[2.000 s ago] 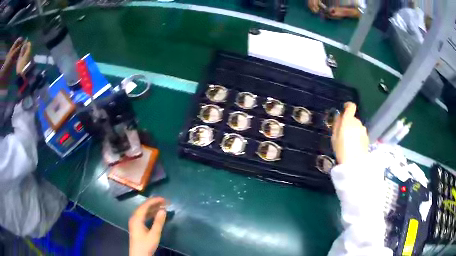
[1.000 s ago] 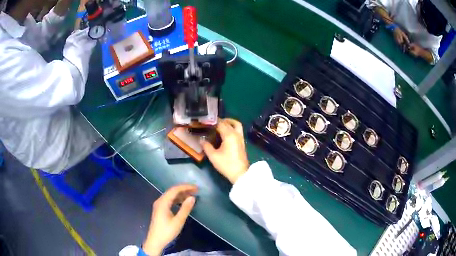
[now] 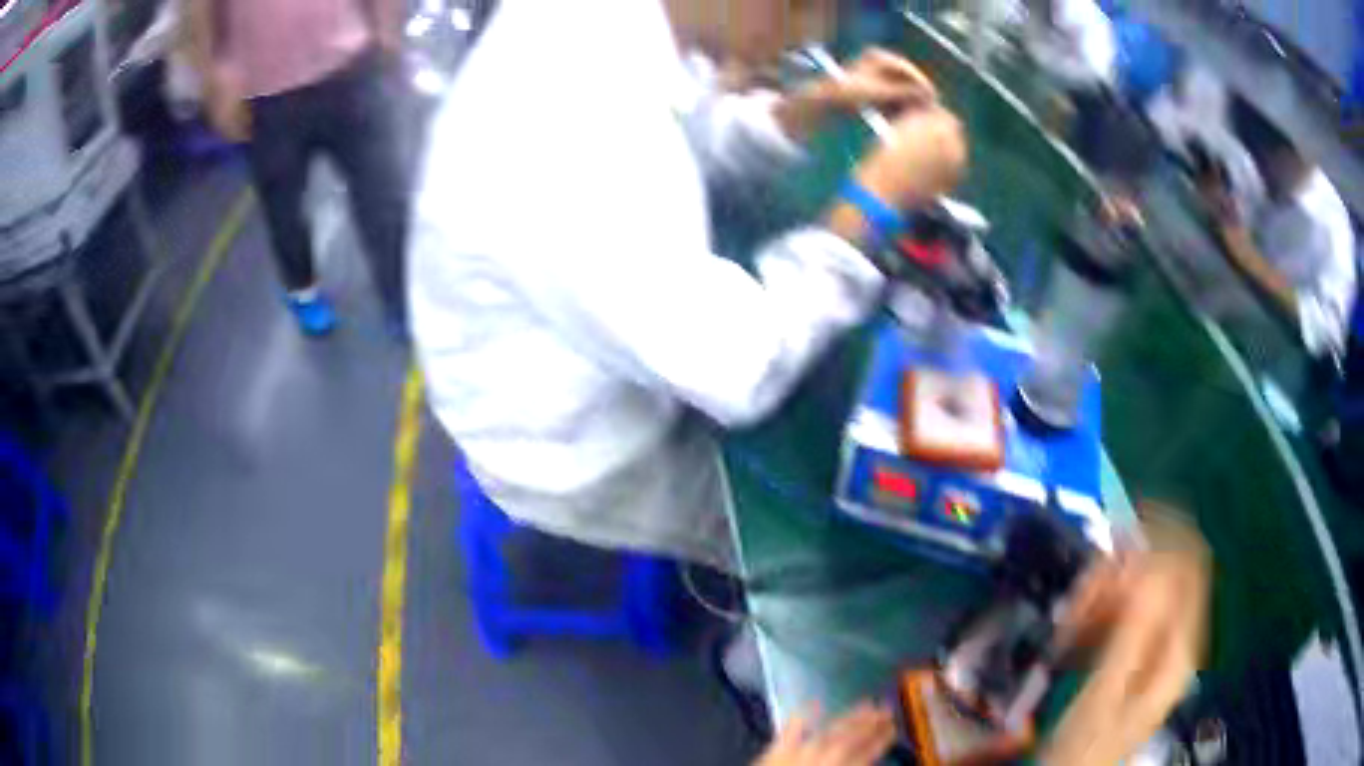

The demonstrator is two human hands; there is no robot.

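The black toggle press (image 3: 1035,576) stands at the lower right, blurred. The orange-brown nest (image 3: 957,730) shows under it, partly cut off by the bottom edge. My right hand (image 3: 1144,644) is strongly blurred at the right side of the press; its grip is unclear. The red press handle cannot be made out. My left hand (image 3: 835,739) is at the bottom edge, mostly cut off, with its fingers just left of the nest. No watch case can be made out in either hand.
A blue control box (image 3: 957,506) with lit displays stands beyond the press, carrying another orange-brown block (image 3: 953,419) and a clear cylinder (image 3: 1059,352). A white-coated person (image 3: 561,270) sits at left by a blue stool (image 3: 561,584). Another person (image 3: 307,90) stands in the aisle.
The view has swung left, so the press is now at lower right and the tray is mostly out of view. My right hand has moved from the nest to the press's right side.
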